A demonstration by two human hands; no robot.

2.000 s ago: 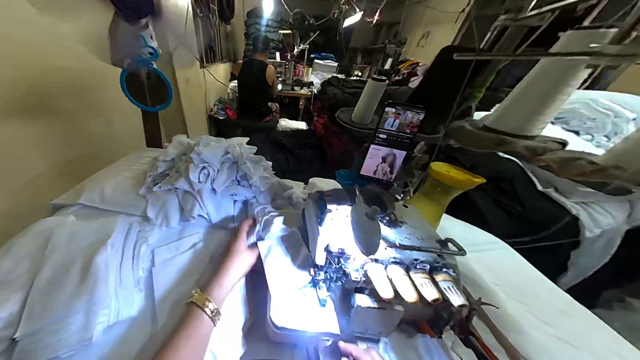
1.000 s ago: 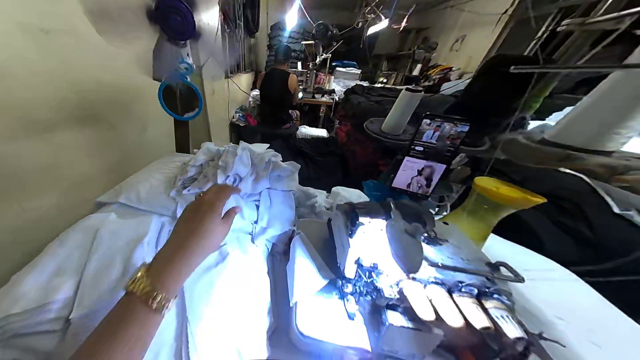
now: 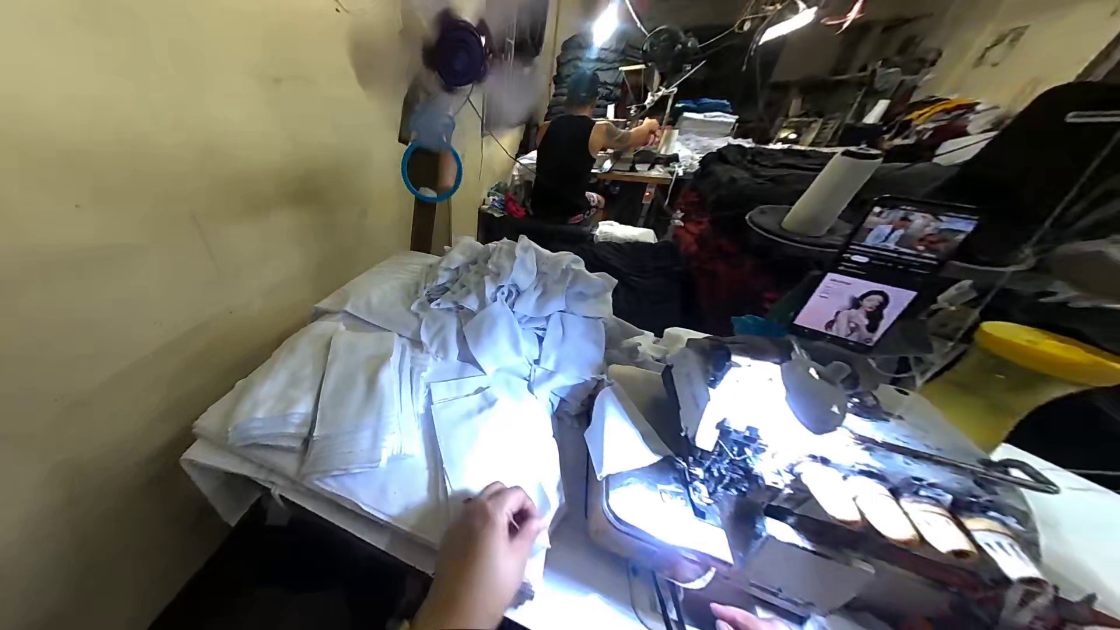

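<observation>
My left hand (image 3: 492,547) rests at the near edge of a white fabric panel (image 3: 499,437), its fingers curled at the cloth; whether it pinches the cloth is hard to tell. Just right of it stands a brightly lit overlock sewing machine (image 3: 744,446) with a small white cloth piece (image 3: 619,429) at its left side. Only the fingertips of my right hand (image 3: 739,618) show at the bottom edge, below the machine. Stacks of folded white fabric (image 3: 354,394) lie to the left, and a crumpled heap of white pieces (image 3: 525,297) lies behind the panel.
A phone (image 3: 884,271) with a lit screen stands behind the machine, near a thread cone (image 3: 831,192) and a yellow plastic container (image 3: 1006,376). A blurred fan (image 3: 459,52) and a blue ring (image 3: 431,172) are by the wall. Another person (image 3: 564,157) works at a far table.
My left hand has moved from the crumpled white heap down to the near edge of the fabric panel. Fingertips of my right hand now show at the bottom. The view has shifted.
</observation>
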